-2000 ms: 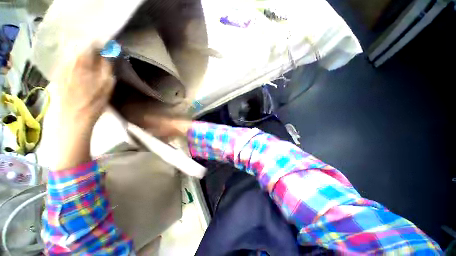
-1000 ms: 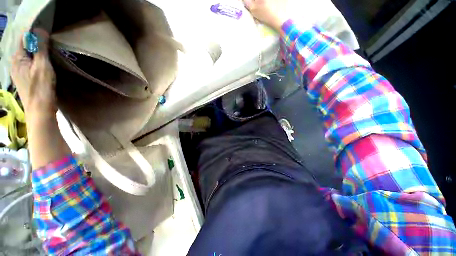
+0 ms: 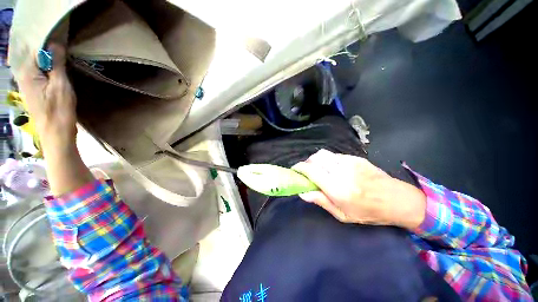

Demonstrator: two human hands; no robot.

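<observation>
A beige tote bag (image 3: 127, 133) lies open on the white-covered table, its mouth towards me. Inside it the zipped inner pocket (image 3: 138, 65) gapes open. My left hand (image 3: 53, 100) grips the bag's rim at the left, next to a blue-wrapped metal piece (image 3: 44, 59). My right hand (image 3: 360, 189) holds a green-handled tool (image 3: 274, 180) over my lap. Its thin dark shaft points left and its tip is at the bag's near edge, by the strap (image 3: 168, 196). Whether the tip touches the bag I cannot tell.
White table cover (image 3: 283, 35) with loose threads (image 3: 342, 57) at its edge. A small beige scrap (image 3: 258, 48) lies on it. More beige bag material lies under the strap. A yellow item and a pink-white round object (image 3: 23, 178) are at the left. A blue-rimmed container (image 3: 301, 94) stands below the table edge.
My right hand has come back from the far part of the table and now holds the green-handled tool at the bag. My left hand still grips the rim.
</observation>
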